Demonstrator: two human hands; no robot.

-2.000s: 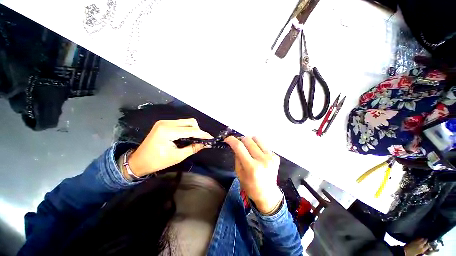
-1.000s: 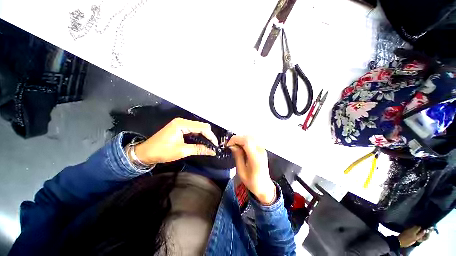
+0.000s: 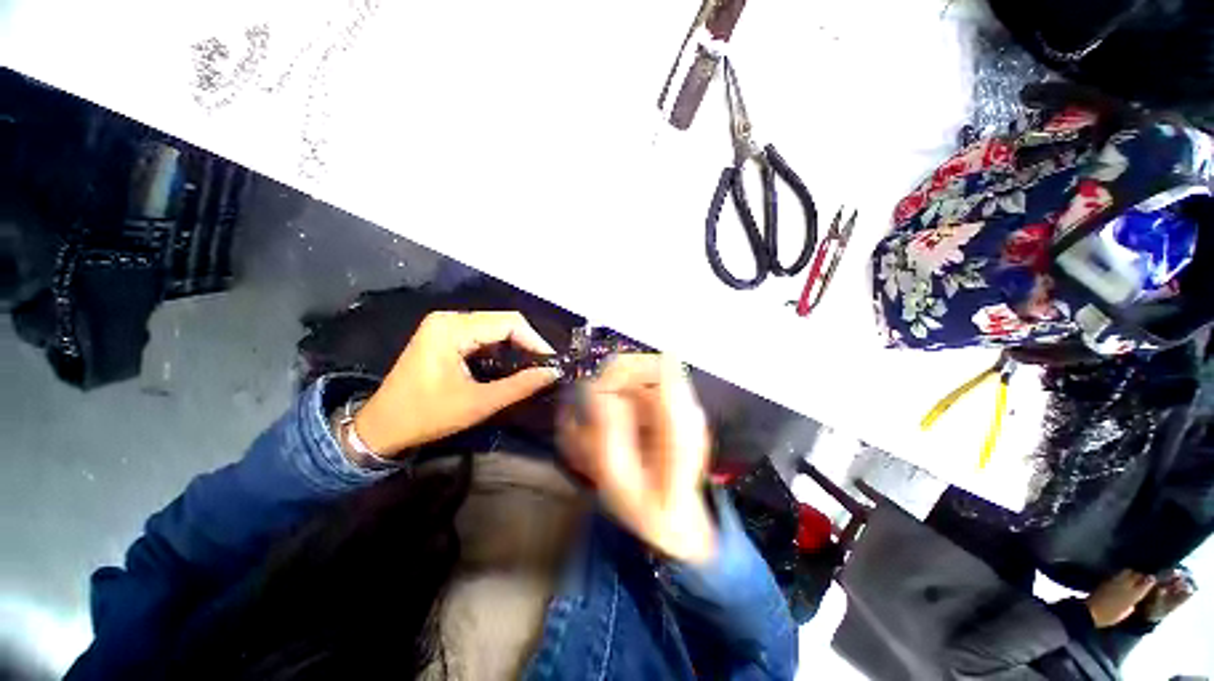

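My left hand (image 3: 442, 386) pinches a black garment (image 3: 380, 322) at its beaded edge, low in front of me beside the table edge. The bead trim (image 3: 583, 354) shows as small sparkling dots just beyond my left fingertips. My right hand (image 3: 639, 446) is blurred, close to the right of the trim and slightly below it. Whether it holds a needle or thread cannot be seen. The rest of the garment is hidden behind my hands and sleeves.
The white table (image 3: 506, 160) bears loose chain (image 3: 229, 64), black-handled scissors (image 3: 759, 220), red snips (image 3: 825, 264), a brown flat tool (image 3: 703, 67), yellow pliers (image 3: 979, 410) and a floral pouch (image 3: 959, 253). Another person's hands (image 3: 1138, 597) show at lower right.
My right hand has moved from pinching at the trim to a blurred position slightly lower. My left hand keeps its pinch. The table items have shifted left and up in view.
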